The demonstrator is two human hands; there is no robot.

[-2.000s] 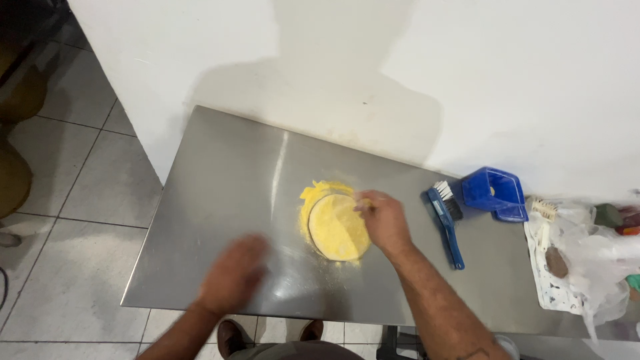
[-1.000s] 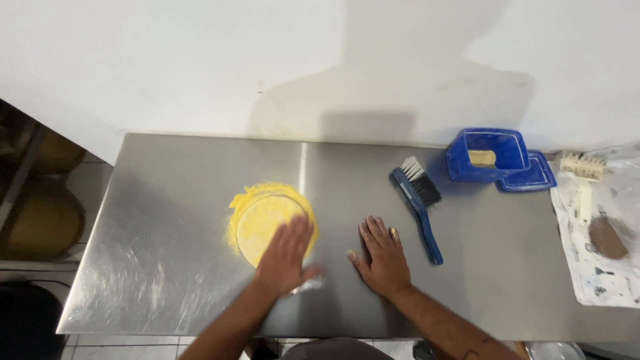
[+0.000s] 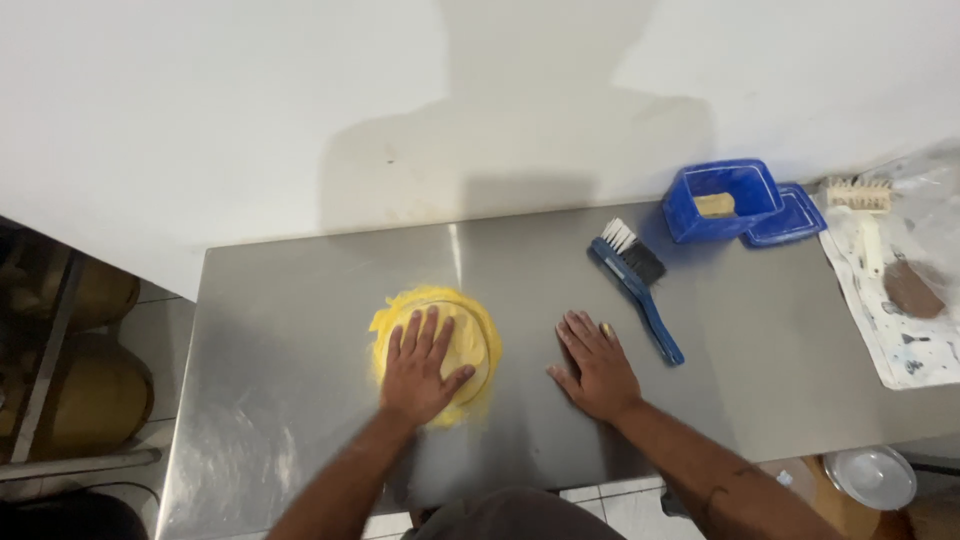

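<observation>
A flat, round disc of pale dough [image 3: 469,341] lies on the steel table, ringed by yellow flour or meal [image 3: 491,322]. My left hand [image 3: 422,367] rests palm down on the disc, fingers spread, covering its lower left part. To the right, my right hand [image 3: 596,367] lies palm down on bare metal with its fingers slightly apart, holding nothing; pale powder marks its fingertips. Beyond it is a blue-handled brush [image 3: 637,292] with white and black bristles, not touched by either hand.
Against the wall stands an open blue plastic tub [image 3: 720,199] with something pale inside, beside its blue lid [image 3: 787,217]. A roller with a spiked head [image 3: 859,195] and a brown object [image 3: 913,289] lie at the right on a printed sheet [image 3: 900,352]. The steel table [image 3: 285,322] meets the wall.
My right hand was at the dough disc two seconds ago and now lies on the table to its right. My left hand has come from beside the disc onto it. The view has shifted.
</observation>
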